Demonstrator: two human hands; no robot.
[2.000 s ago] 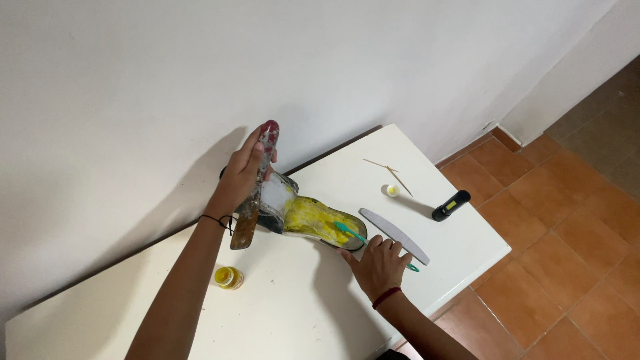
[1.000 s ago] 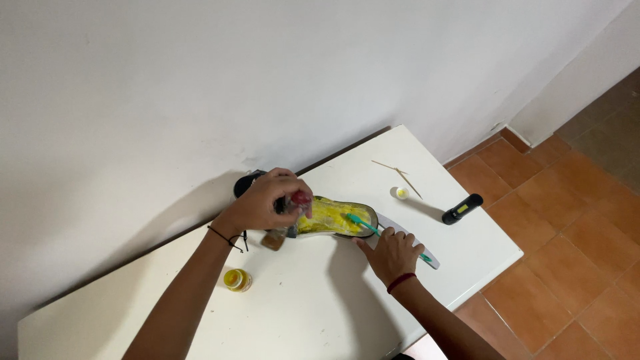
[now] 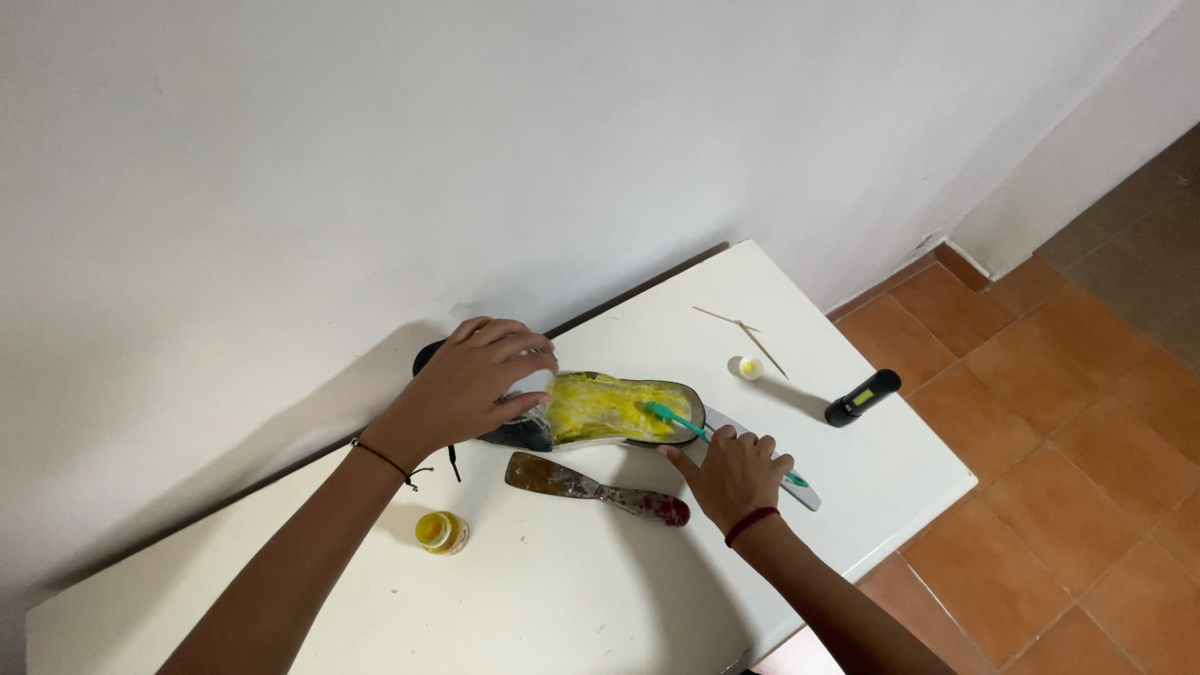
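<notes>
A shoe with its sole part coated in yellow (image 3: 614,408) lies on the white table, its darker end to the left. My left hand (image 3: 478,384) is on that left part, its fingers curved over a whitish area. In my right hand (image 3: 736,469) is a green toothbrush (image 3: 677,419), its head resting on the yellow surface near the shoe's right end. A rusty scraper with a red-tipped handle (image 3: 600,489) lies just in front of the shoe. Partly under the brush and my right hand lies a grey nail file (image 3: 802,487).
An open jar of yellow stuff (image 3: 442,532) stands at the front left. Behind the file are a small white cap (image 3: 750,368) and thin wooden sticks (image 3: 750,333). A black flashlight (image 3: 862,398) stands near the table's (image 3: 900,497) right edge. The wall (image 3: 469,169) rises behind.
My left hand held the scraper earlier; the scraper now lies on the table and that hand is on the shoe. My right hand keeps the toothbrush at the shoe's right end.
</notes>
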